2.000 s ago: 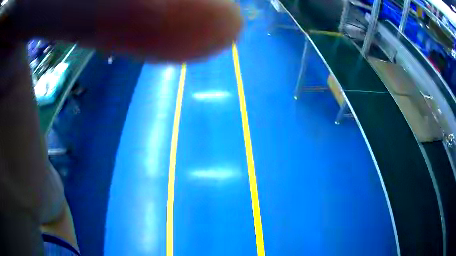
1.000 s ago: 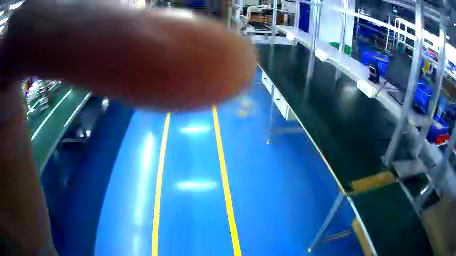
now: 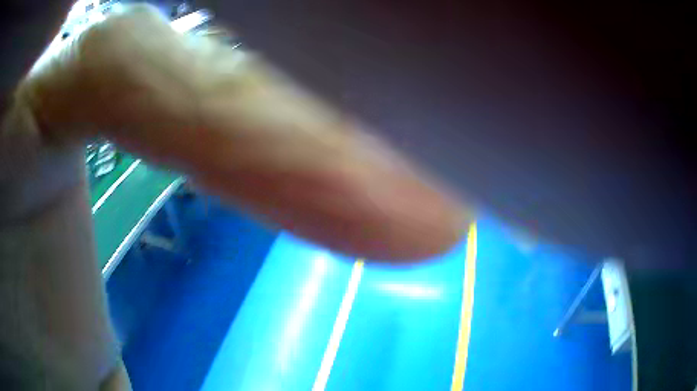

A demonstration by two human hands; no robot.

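Observation:
My left hand (image 3: 252, 153) is very close to the camera and blurred. It comes in from the left edge, with one large finger stretched across the middle of the picture. Its other fingers cannot be made out, and no held object shows. A dark, blurred shape (image 3: 520, 99) covers the upper right, very close to the lens; I cannot tell what it is. No right hand can be made out.
Blue floor (image 3: 397, 336) with two lane lines lies below the finger. A green-topped bench (image 3: 126, 206) with a metal edge stands at the left. A bench leg and a white panel (image 3: 617, 305) show at the lower right, beside a dark surface.
The finger now slants lower and further right. A dark shape now hides the upper right, where the long bench showed. The floor lines have shifted right in view.

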